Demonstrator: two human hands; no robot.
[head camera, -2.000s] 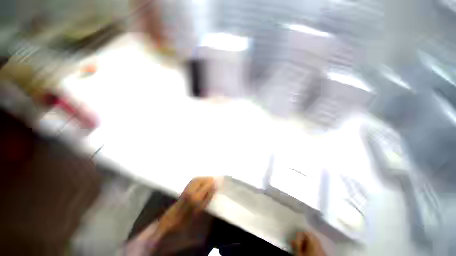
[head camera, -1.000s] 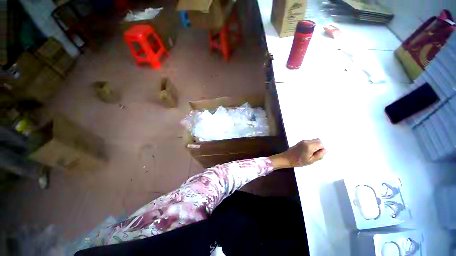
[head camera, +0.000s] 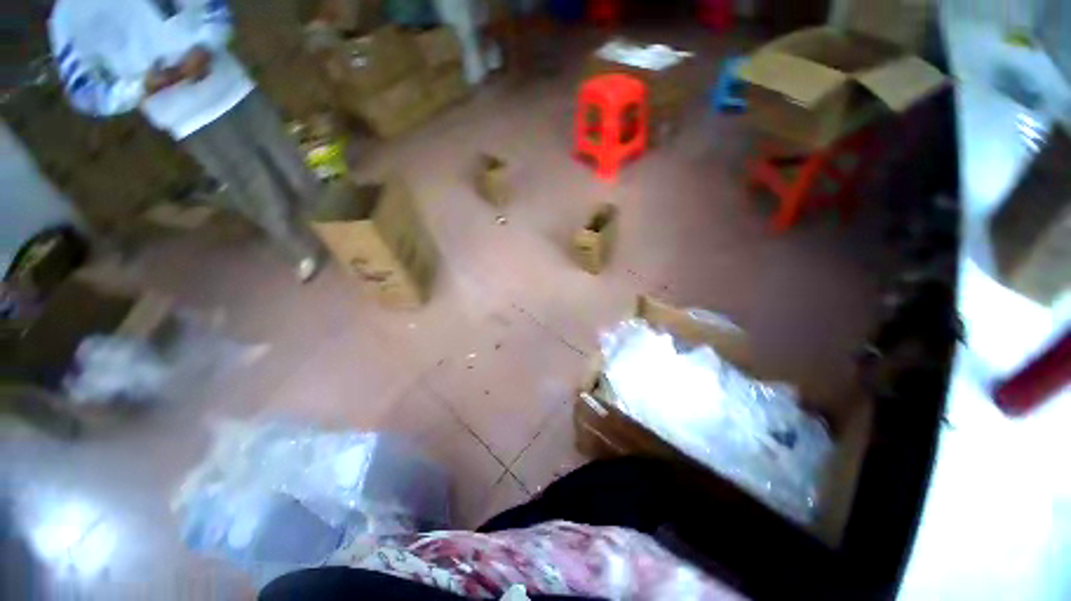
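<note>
Neither of my hands is in the picture. Only a sleeve (head camera: 552, 561) with a pink and white pattern shows at the bottom edge. Nearest in front of me is an open brown carton (head camera: 640, 443) on the floor beside the bench. Crumpled clear plastic bags (head camera: 711, 411) fill it. To its left, bluish-grey blocks under clear plastic (head camera: 294, 493) lie on the floor, slightly blurred.
The white bench (head camera: 975, 470) runs along the right edge, with a red bottle (head camera: 1036, 373) cut off there. A tall brown carton (head camera: 378, 249), small cartons and a red stool (head camera: 611, 121) stand on the floor. A person (head camera: 223, 117) stands upper left. An open carton (head camera: 810, 100) rests on red stools.
The view has swung left, away from the bench, towards the floor. The left hand has gone out of the picture, as have the trays and the phone. A standing person has come into view.
</note>
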